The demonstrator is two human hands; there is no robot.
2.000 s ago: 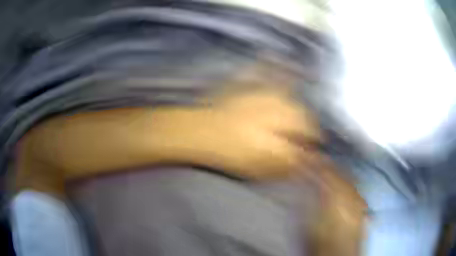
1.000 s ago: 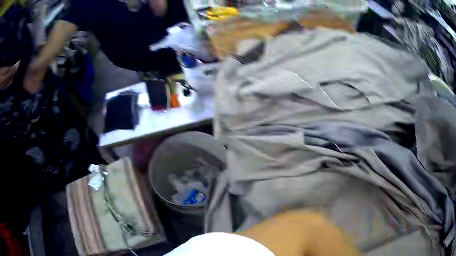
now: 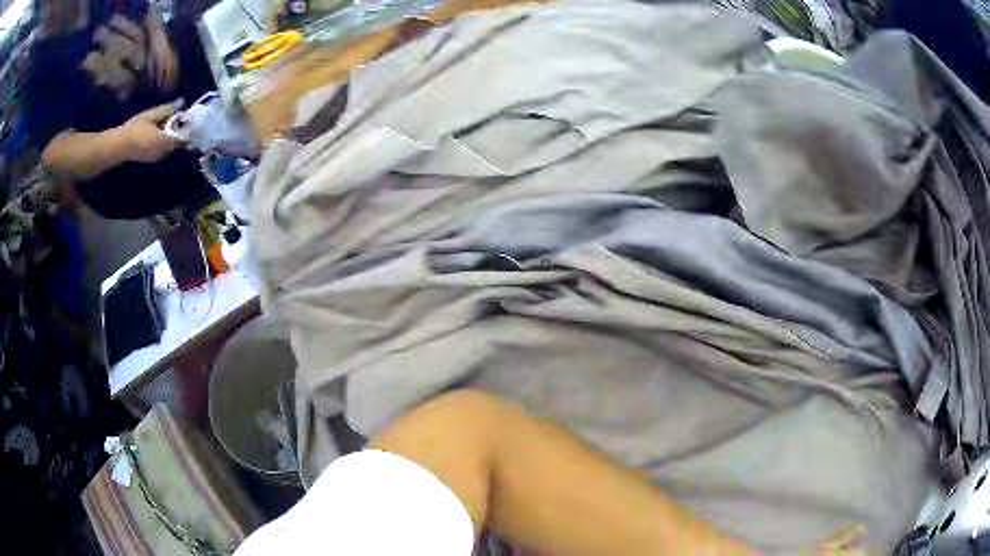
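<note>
A large heap of limp grey-taupe cloth [image 3: 521,358] fills the middle and right, with loose folds. A smoother, darker grey strip [image 3: 695,255] runs across it towards the right. My left arm comes from a white sleeve at the bottom, bends at the elbow and lies over the near cloth. My left hand [image 3: 830,540] is at the lower right, cut off by the bottom edge; only some fingers show at the cloth, and whether they grip it is hidden. My right hand is out of view.
A person [image 3: 125,130] at the upper left holds a pale object. Below are a white table [image 3: 136,375] with dark flat items, a round bin [image 3: 244,396] and a striped padded block [image 3: 163,489]. A yellow coil [image 3: 271,49] is at the top. A shiny metal part [image 3: 966,521] shows lower right.
The view has shifted right, so the heap, bin and table appear further left. More of my left forearm and some fingers now show. The person's hand now meets the pale object.
</note>
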